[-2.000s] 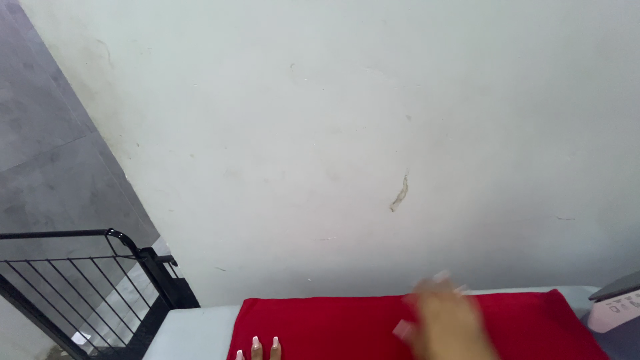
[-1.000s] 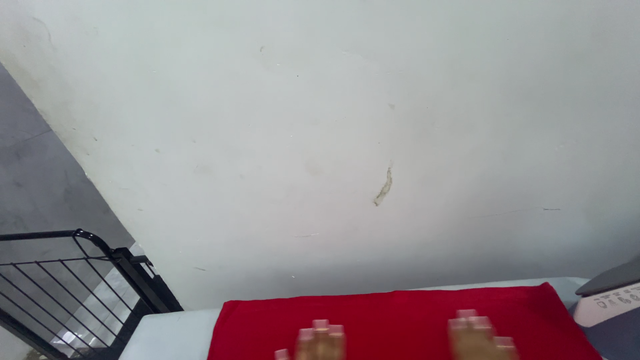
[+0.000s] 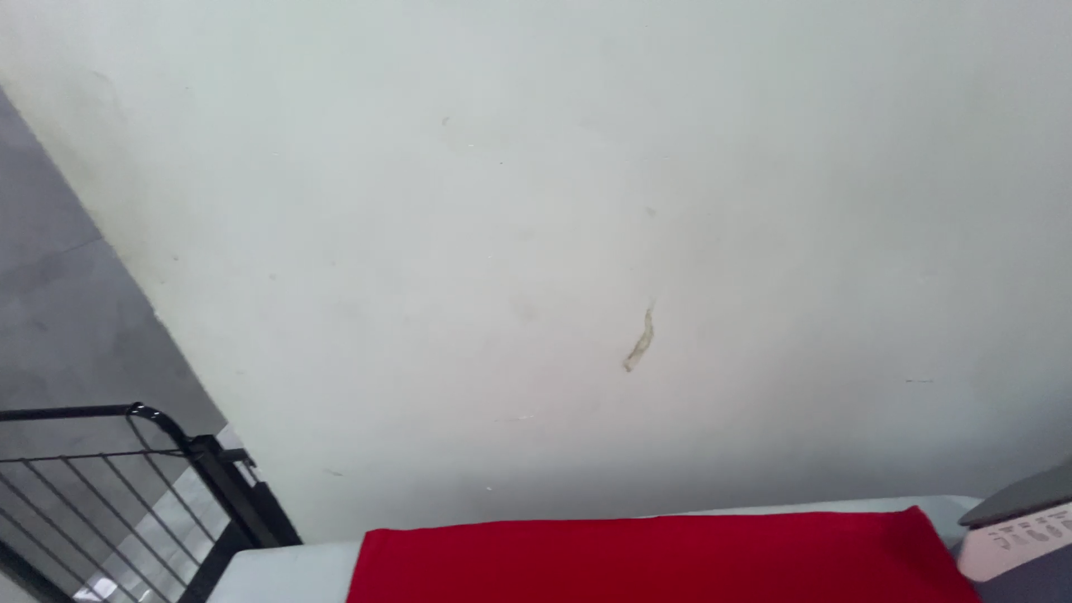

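Observation:
A red cloth [image 3: 653,557] lies flat and smooth on a pale padded surface [image 3: 280,574], probably an ironing board, along the bottom of the head view. Its far edge runs nearly straight, and its near part is cut off by the frame. Neither my left hand nor my right hand shows, so what they hold or touch is hidden.
At the lower right, beside the cloth, stands a dark and pale object bearing marks [image 3: 1017,540], perhaps an iron, partly cut off. A pale scuffed wall [image 3: 536,276] rises behind the board. A black metal barred gate [image 3: 239,502] is at the lower left.
Both hands, over the red cloth one second ago, have gone out of view at the bottom. The cloth still lies flat in about the same place.

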